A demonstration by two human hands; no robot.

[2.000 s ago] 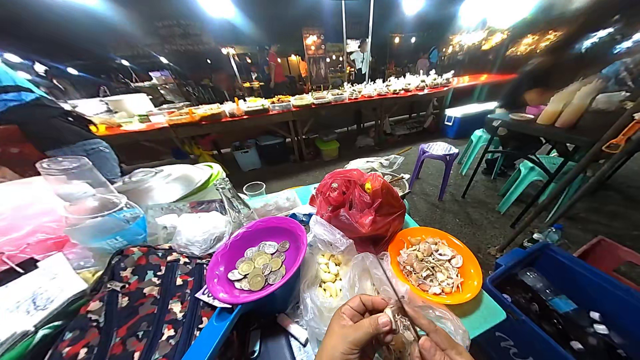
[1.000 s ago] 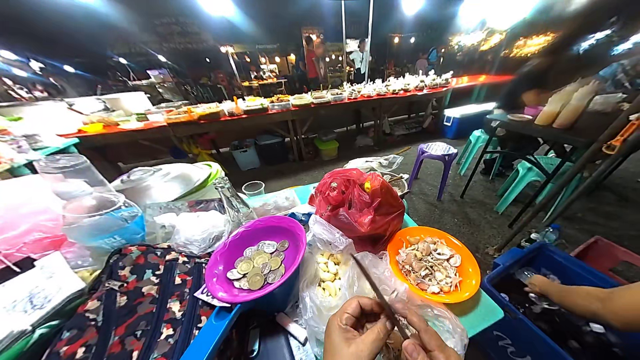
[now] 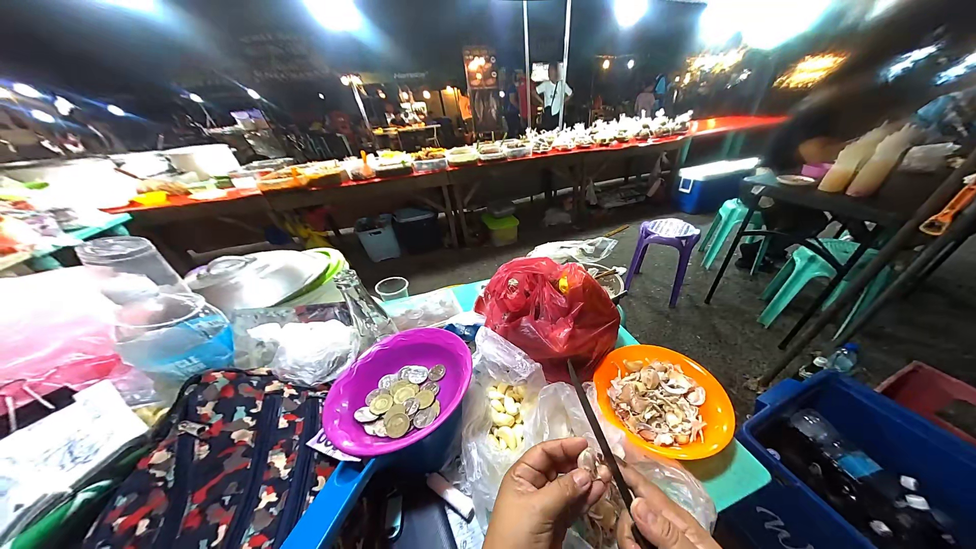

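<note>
Between its thumb and fingers my left hand [image 3: 537, 496] pinches a garlic clove [image 3: 591, 462]. My right hand [image 3: 663, 515] grips a thin dark knife [image 3: 598, 435], its blade pointing up and away, close against the clove. Under both hands lies a clear plastic bag with garlic skins, partly hidden. Peeled garlic cloves [image 3: 504, 415] fill another clear bag just left of it. To the right, an orange plastic bowl [image 3: 720, 422] holds garlic skins and pieces. A red plastic bag [image 3: 549, 313] stands beyond the hands.
A purple bowl [image 3: 457, 358] of coins sits at the left, beside a camouflage-patterned bag [image 3: 213, 457]. Behind are a glass bottle [image 3: 361, 309] and a metal lid [image 3: 259, 278]. A blue crate [image 3: 808, 488] with bottles stands at the right. A purple stool [image 3: 671, 232] and a long food table lie beyond.
The knife blade has turned to a steeper angle over the last two seconds. Another person's arm, reaching into the blue crate one second ago, is out of view.
</note>
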